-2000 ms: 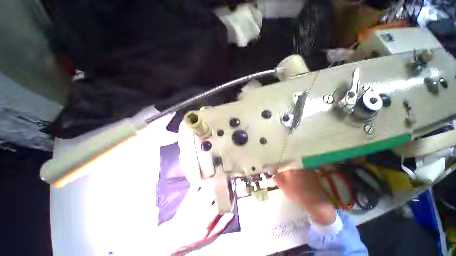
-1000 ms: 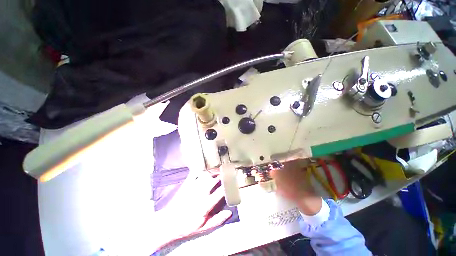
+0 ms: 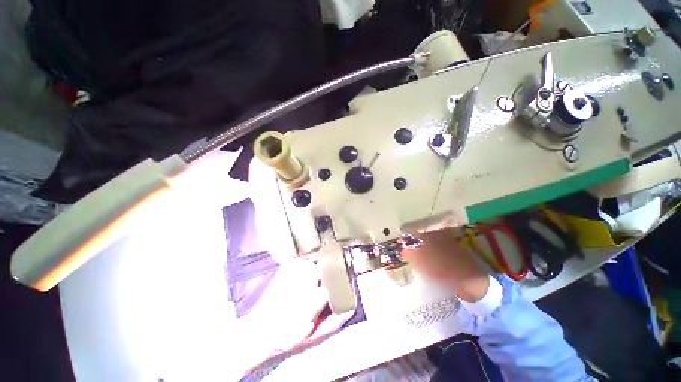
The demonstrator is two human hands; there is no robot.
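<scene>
A small purple-grey cloth piece (image 3: 246,261) lies flat on the white table, left of the sewing machine's needle area (image 3: 384,254). Part of it shows again as a dark strip beside the cream finger guard (image 3: 339,280). My left hand (image 3: 302,324) is washed out by the lamp glare; its reddish edge shows on the cloth, left of the guard, and its fingers cannot be made out. My right hand (image 3: 448,265) is right of the needle area, partly under the machine head; its fingertips are hidden and nothing held in it shows.
The cream machine head (image 3: 418,164) with a green stripe (image 3: 549,192) spans the middle and right. A gooseneck lamp (image 3: 89,224) glares over the table's left. Scissors with red, yellow and black handles (image 3: 515,250) lie right of my right hand. Black cloth (image 3: 172,67) is heaped behind.
The view has shifted, so the lamp and machine head sit higher and the lamp further left. My left hand's outline is fainter in the glare. My right hand stays beside the needle area.
</scene>
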